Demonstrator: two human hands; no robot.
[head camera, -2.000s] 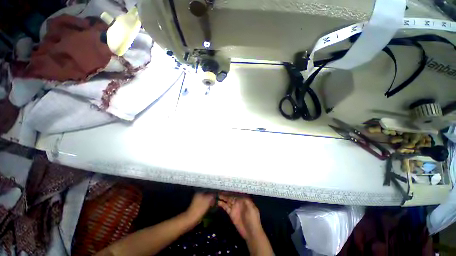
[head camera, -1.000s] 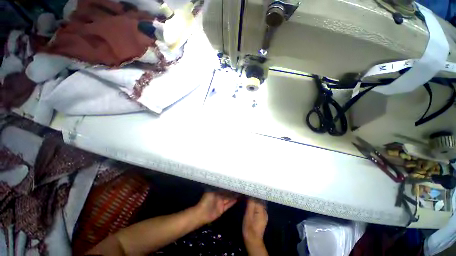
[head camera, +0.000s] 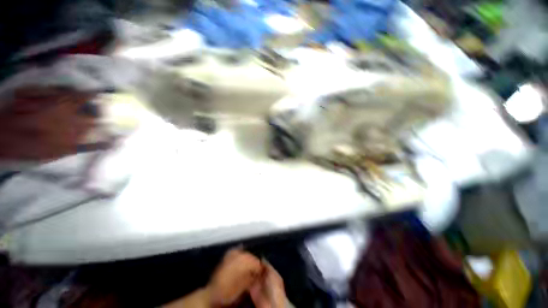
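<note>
The view is strongly blurred. My left hand (head camera: 235, 275) and my right hand (head camera: 270, 287) are close together, seemingly touching, just below the front edge of the sewing table (head camera: 180, 210). Whether they hold something small is too blurred to tell. The cream sewing machine (head camera: 240, 90) stands behind the table's front part. Garment pieces, rust-brown (head camera: 45, 123) and whitish (head camera: 48, 186), lie at the left end of the table.
Black scissors (head camera: 283, 139) lie by the machine, with blurred small items (head camera: 366, 171) to their right. Below the table are a white bundle (head camera: 336, 252), dark red fabric (head camera: 408, 264) and a yellow object (head camera: 511, 280). Blue fabric (head camera: 231, 24) shows behind the machine.
The head view has swung up and to the right, so more of the room behind and at right shows. My hands, apart a second ago, are now together below the table edge.
</note>
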